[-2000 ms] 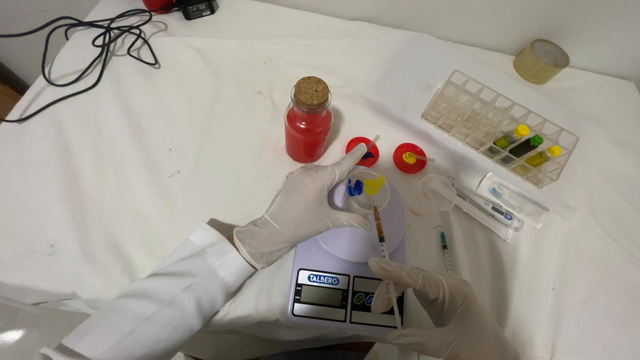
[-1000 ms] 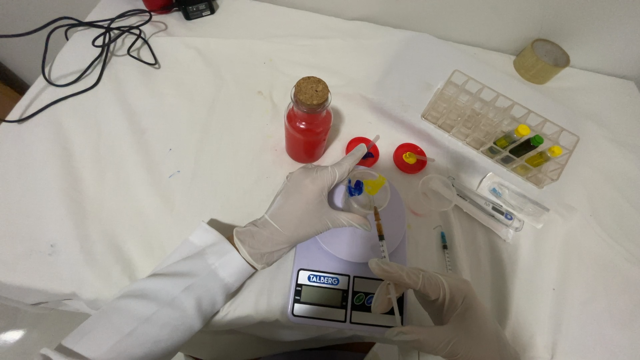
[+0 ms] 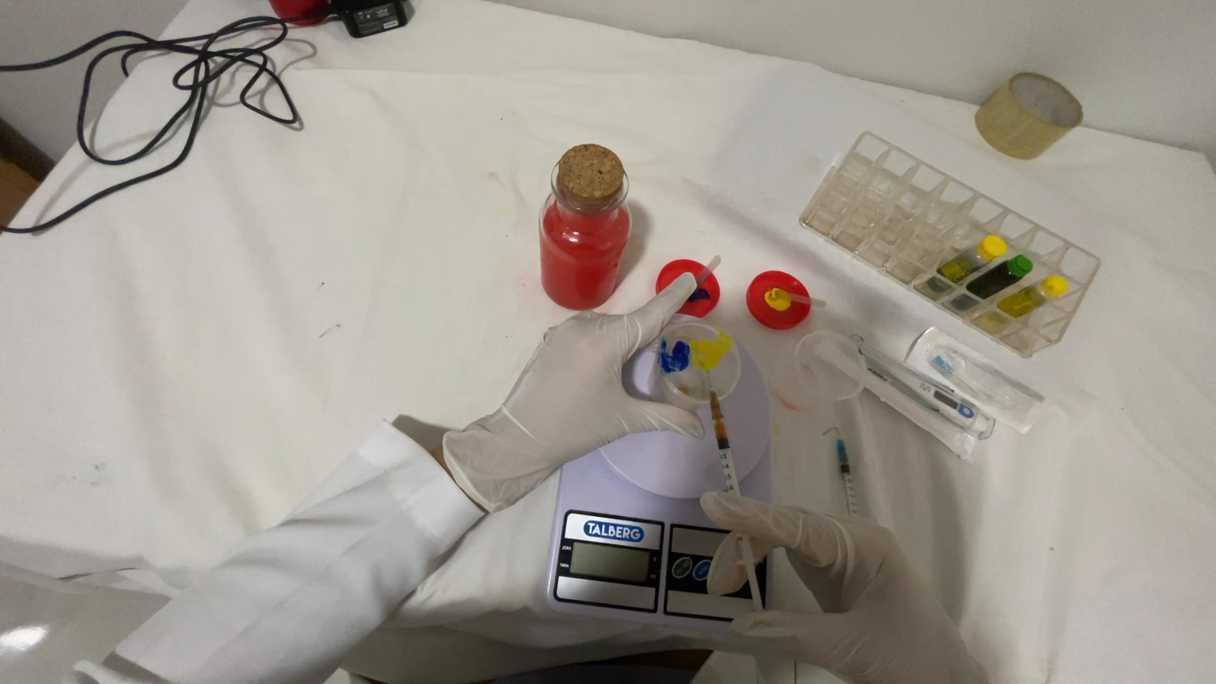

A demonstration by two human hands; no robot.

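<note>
My gloved left hand (image 3: 589,389) grips a small clear dish (image 3: 698,380) between thumb and fingers, over the round plate of a Talberg digital kitchen scale (image 3: 608,560). Dabs of blue and yellow paint lie apart in the dish. My gloved right hand (image 3: 817,570) holds a syringe (image 3: 724,456) with amber liquid by its barrel and plunger end, its tip at the near side of the dish. Just beyond the scale are two red caps, one with blue paint (image 3: 698,294) partly behind my left thumb, one with yellow (image 3: 778,300), each with a small stick.
A corked bottle of red liquid (image 3: 584,247) stands behind my left hand. To the right lie a clear round lid (image 3: 828,364), a second syringe (image 3: 845,470), a digital thermometer (image 3: 936,394) and a tube rack (image 3: 883,204). Tape (image 3: 1029,114) and a black cable (image 3: 195,85) are farther back.
</note>
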